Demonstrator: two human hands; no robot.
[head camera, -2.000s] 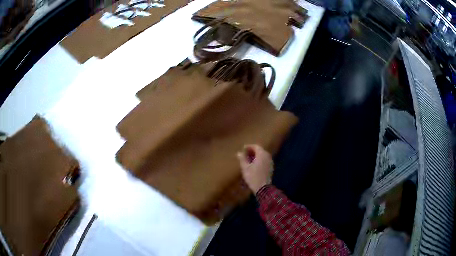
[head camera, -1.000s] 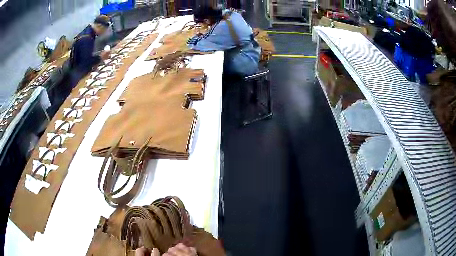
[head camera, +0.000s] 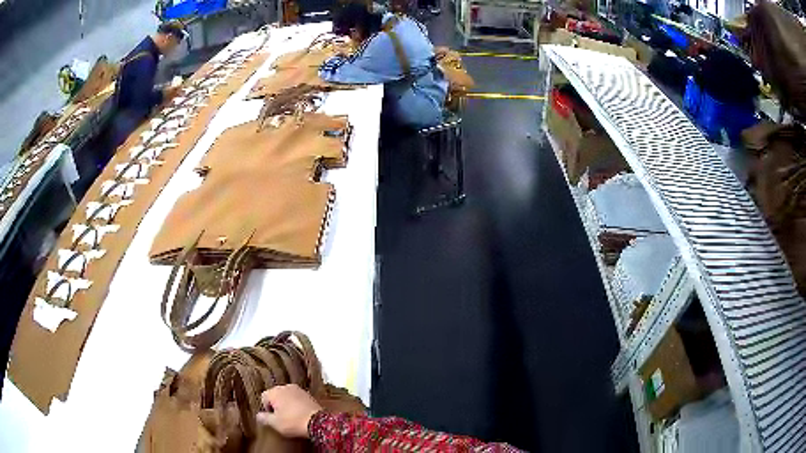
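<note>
A pile of brown outer panels (head camera: 172, 418) lies at the near edge of the table, cut off by the bottom of the frame. Its bunched brown handles (head camera: 265, 370) stand in arches on the far side. My right hand (head camera: 289, 410), bare with a red plaid sleeve, is at the right side of these handles with fingers curled. The fingertips meet the handles, but whether they grip one cannot be told. My left hand is not in view. Beyond lies a neat stack of brown panels (head camera: 243, 205), with two handles (head camera: 205, 305) looped towards me.
White table (head camera: 124, 367) runs away from me. A long brown strip (head camera: 55, 358) with rows of white and dark pieces lies left. A seated person in light blue (head camera: 398, 66) leans on the table's right side; another stands left (head camera: 139, 81). A ribbed-top shelf (head camera: 680, 186) is across the dark aisle.
The view has shifted slightly. My left hand has gone out of view. My right hand and sleeve have come further into view, up beside the bunched handles.
</note>
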